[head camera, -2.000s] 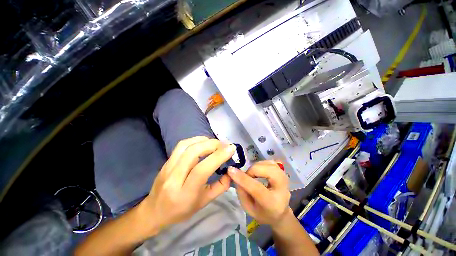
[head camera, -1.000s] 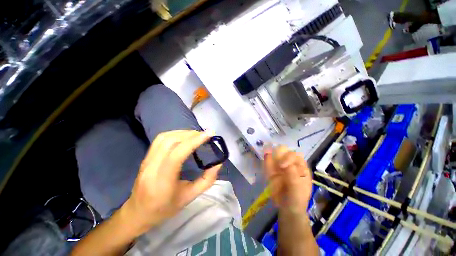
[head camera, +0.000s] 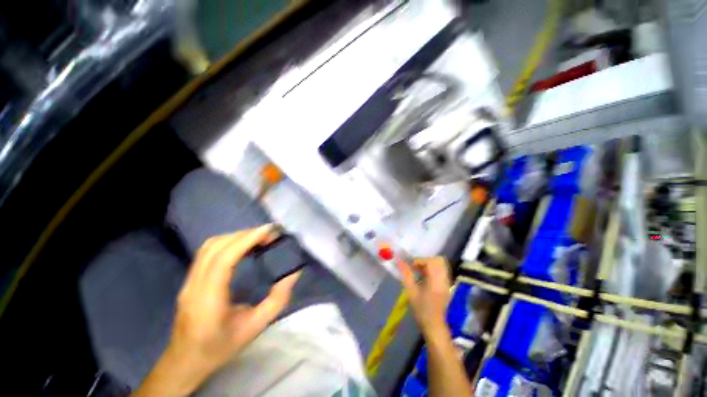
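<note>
My left hand (head camera: 225, 298) holds a small black frame (head camera: 290, 274) between thumb and fingers, above my knees. The frame is blurred by motion and partly hidden by the fingers. My right hand (head camera: 429, 291) is beside the red button (head camera: 386, 253) on the front edge of the white machine base (head camera: 314, 128). Its fingers are loosely curled and apart, and I see nothing in them. Contact with the button cannot be told. Another black frame (head camera: 496, 152) sits on the pale fixture (head camera: 457, 143) of the machine.
A black hex key (head camera: 441, 215) lies on the base. An orange piece (head camera: 270, 174) is near my knee. Blue bins (head camera: 543, 252) stand in a rack at the right. The dark bench's yellowish edge (head camera: 124, 143) curves along the left. Yellow-black floor tape (head camera: 535, 58) shows beyond the machine.
My hands have moved apart. My left hand keeps the black frame; my right hand has let go of it and moved beside the red button. The whole view has shifted and blurred.
</note>
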